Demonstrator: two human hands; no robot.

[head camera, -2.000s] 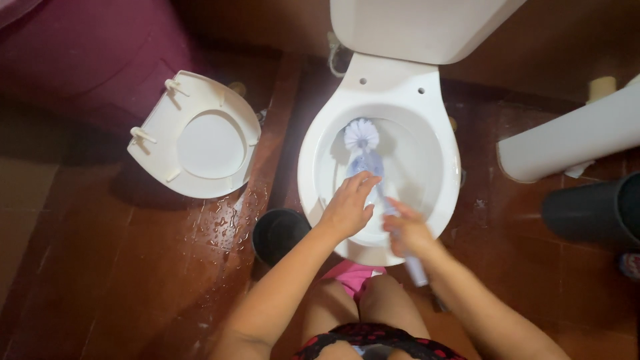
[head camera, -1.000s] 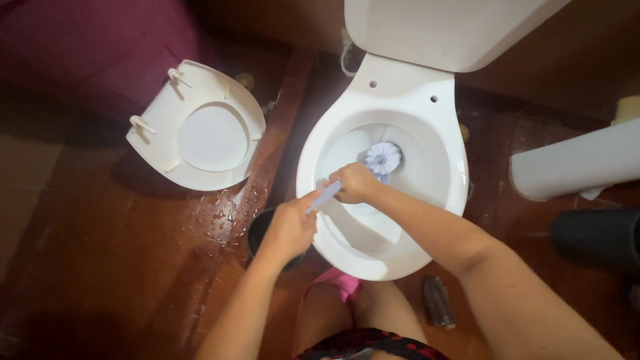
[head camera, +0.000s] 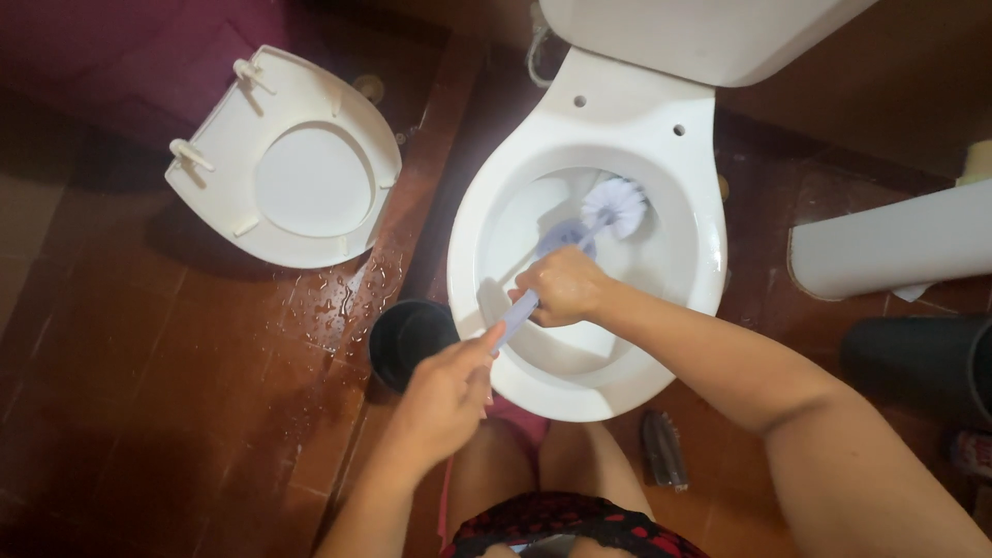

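A toilet brush [head camera: 612, 208] with white bristles and a pale lavender handle reaches into a white toilet bowl [head camera: 465, 256]. Its bristle head rests against the upper right inner wall. My right hand [head camera: 563, 287] grips the handle over the bowl. The handle's end is held by my left hand [head camera: 449, 395], near the bowl's front left rim. Around the shaft, just beyond my right hand, is a lavender round piece [head camera: 570, 236], partly hidden.
The detached white toilet seat with lid [head camera: 314, 194] lies left on the wet tiled floor [head camera: 325, 306]. A black bucket [head camera: 411, 341] stands left of the bowl. At right are a white pedestal [head camera: 891, 240] and a dark bin [head camera: 914, 364]. A brown brush [head camera: 663, 449] lies near my leg.
Two seconds ago the bristle head was at the bowl's upper left; now it is at the upper right. My right hand has moved from the lower handle end to nearer the bristles, my left to the end.
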